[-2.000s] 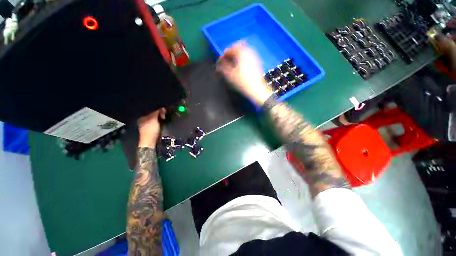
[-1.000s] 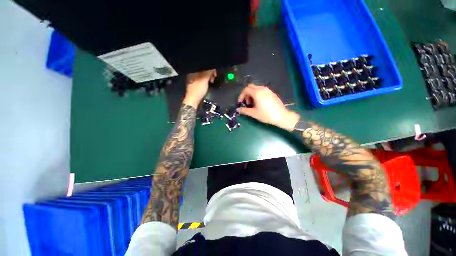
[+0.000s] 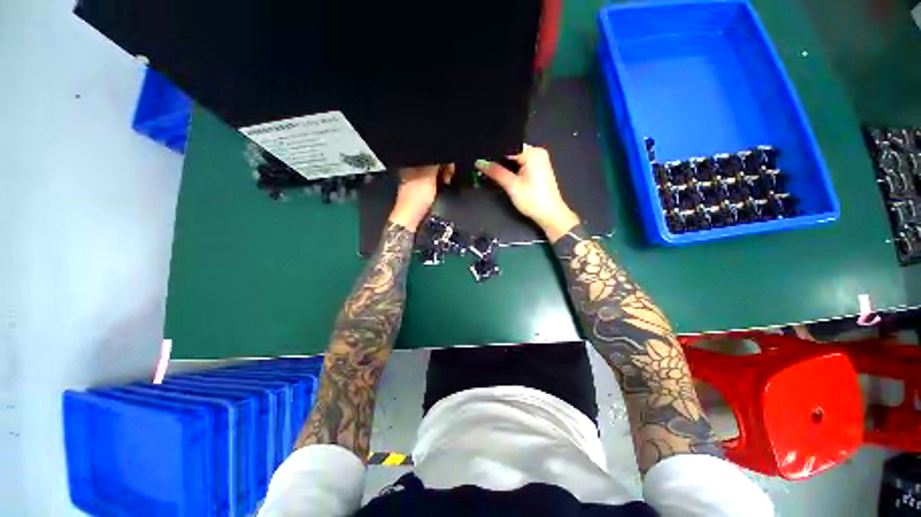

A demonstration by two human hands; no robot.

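The big black machine (image 3: 333,71) overhangs the black mat (image 3: 576,151). My left hand (image 3: 416,192) is at its lower edge, fingertips partly hidden under it; what it holds cannot be told. My right hand (image 3: 530,187) is just right of it, thumb and fingers at the machine's edge by a green glow; its fingertips are partly hidden and I cannot tell if it holds a module. Several small black modules (image 3: 439,238) lie loose at the mat's front edge. The blue bin (image 3: 742,230) stands at the right with rows of modules (image 3: 722,189) at its near end.
A pile of small black parts (image 3: 328,188) lies left, partly behind the machine's white label (image 3: 313,146). A grid of modules (image 3: 899,182) is at the far right. Nested blue bins (image 3: 151,444) stand below the bench at left, a red stool (image 3: 813,414) at right.
My right hand has moved from the loose modules up to the machine's edge, beside my left hand. Earlier it was over the blue bin. The view has shifted, and the left hand stays at the machine.
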